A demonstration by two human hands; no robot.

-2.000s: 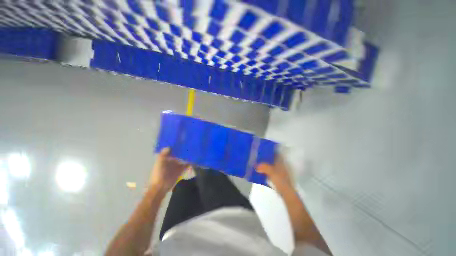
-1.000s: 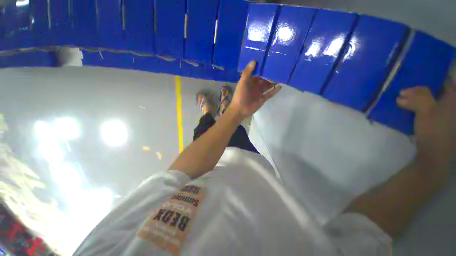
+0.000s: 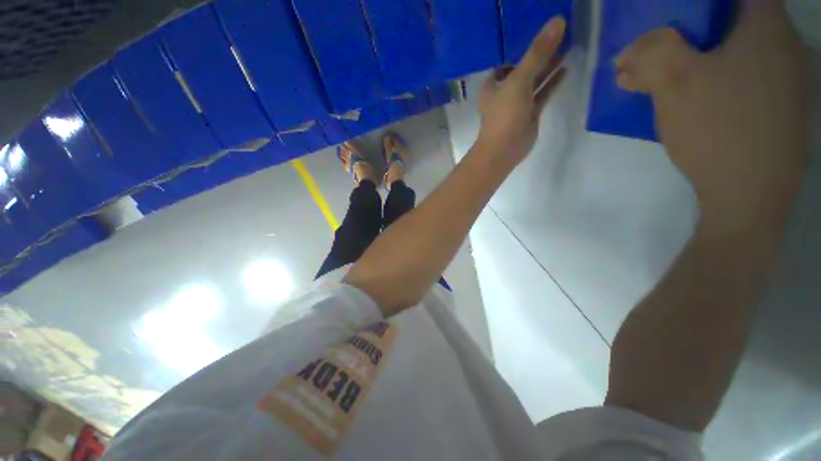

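A long row of blue cartons (image 3: 333, 54) runs along the top of a stack, from the left edge to the upper right. My left hand (image 3: 518, 103) is at the right end of this row, its thumb over the blue face and its other fingers apart below; it grips nothing that I can see. My right hand (image 3: 684, 81) is shut on a blue carton (image 3: 621, 112) at the upper right, with a pale blurred gap between it and the row. The far side of that carton is hidden.
Lower blue cartons (image 3: 171, 189) show under the row. A pale wall or panel (image 3: 558, 261) stands at the right. My feet are on the grey floor beside a yellow line (image 3: 315, 194). Brown cartons (image 3: 54, 432) and a red item (image 3: 88, 445) are at the lower left.
The short row held between both hands is now parted: most cartons sit in the top row, and one section stays in my right hand. My hands are closer together and higher in view.
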